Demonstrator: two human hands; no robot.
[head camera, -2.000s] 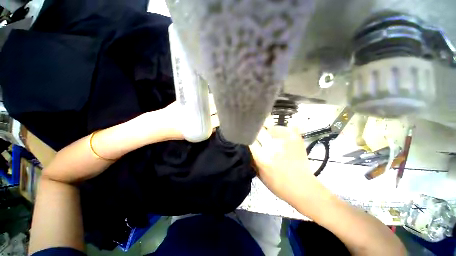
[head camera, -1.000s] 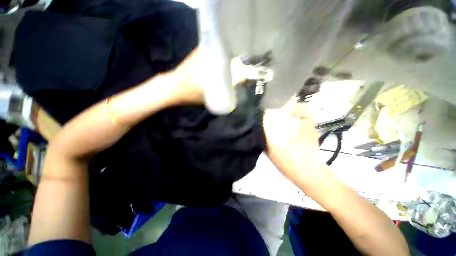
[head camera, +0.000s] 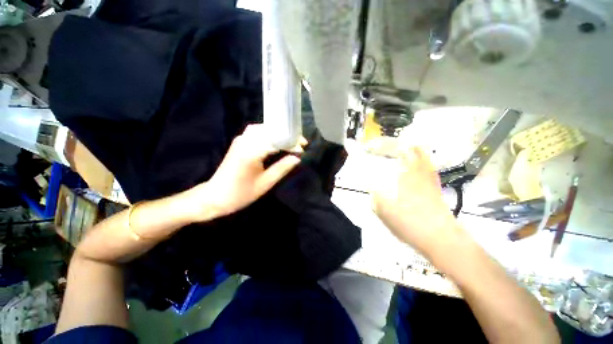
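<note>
A large black garment (head camera: 201, 101) lies left of the needle area and hangs over the table's front edge. My left hand (head camera: 252, 168) rests on it with thumb and fingers pinching the cloth beside the white upright bar (head camera: 282, 87). My right hand (head camera: 406, 178) is to the right of the cloth, over the white table (head camera: 356, 195), with fingers reaching towards the small dark coiled part (head camera: 391, 119). It is overexposed, so whether it holds anything cannot be told. The pale grey sewing machine head (head camera: 326, 60) covers the upper middle and hides much of the needle area.
Shears (head camera: 494, 141) with black handles lie right of my right hand. Beyond are a pale yellow dotted sheet (head camera: 550, 140), small metal tools, a reddish-brown stick (head camera: 564, 218) and a crumpled clear plastic bag (head camera: 588, 306). A blue crate (head camera: 195, 295) is below left.
My right hand has moved away from the black cloth, leaving a gap. My left hand's thumb and fingers now show. The cloth's right edge has changed shape, and the camera view has shifted.
</note>
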